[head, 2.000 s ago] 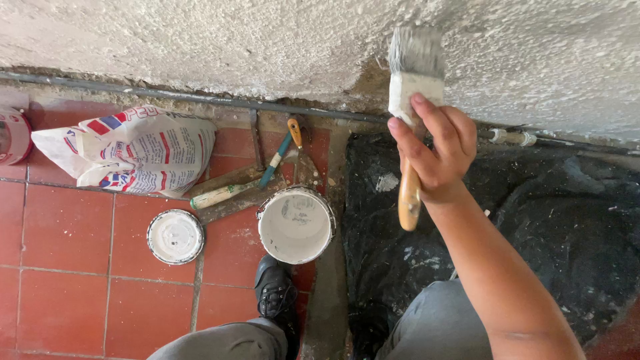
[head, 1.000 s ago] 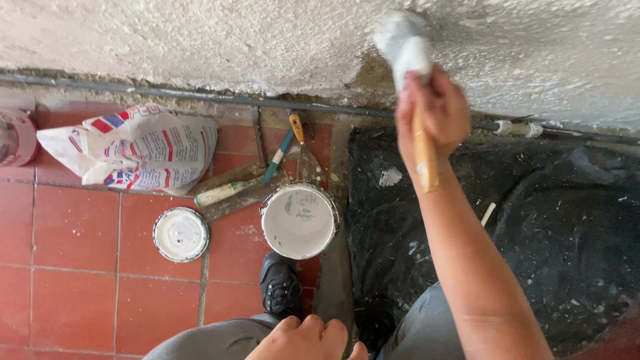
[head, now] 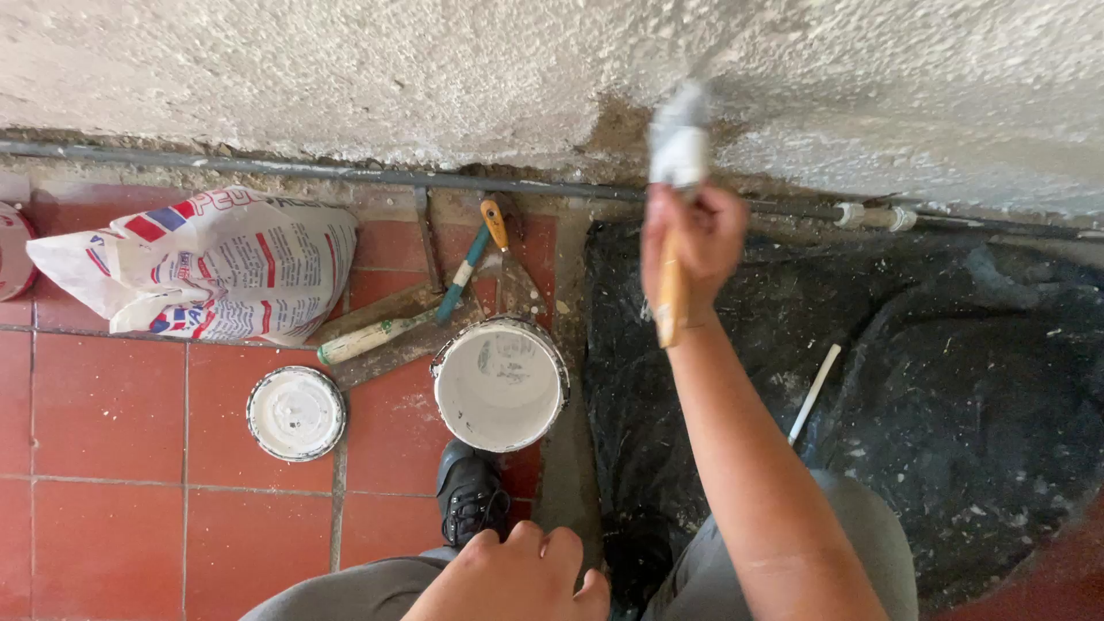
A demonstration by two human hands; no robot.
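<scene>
My right hand (head: 703,246) is closed round a paintbrush (head: 673,289) with a wooden handle; its blurred, white-coated bristles are over a brown bare patch (head: 617,125) low on the rough plaster wall (head: 345,78). Whether the bristles touch the wall I cannot tell. Near the bottom edge, my left hand (head: 522,573) hangs over my legs with its fingers loosely bent and nothing visible in it. Between the hands and to the left stands an open bucket of white paint (head: 500,388), with its paint-coated round lid (head: 296,414) on the tiles further left.
Beside the bucket lie a putty knife (head: 494,226) and a trowel with a pale handle (head: 371,338). A printed sack (head: 250,267) slumps to the left. Along the wall's foot runs a grey pipe (head: 336,172). Black plastic sheeting (head: 975,371) bears a thin white stick (head: 813,394).
My left hand, out of view two seconds ago, has come in at the bottom edge. The paintbrush has moved left along the wall to the brown patch, still in my right hand.
</scene>
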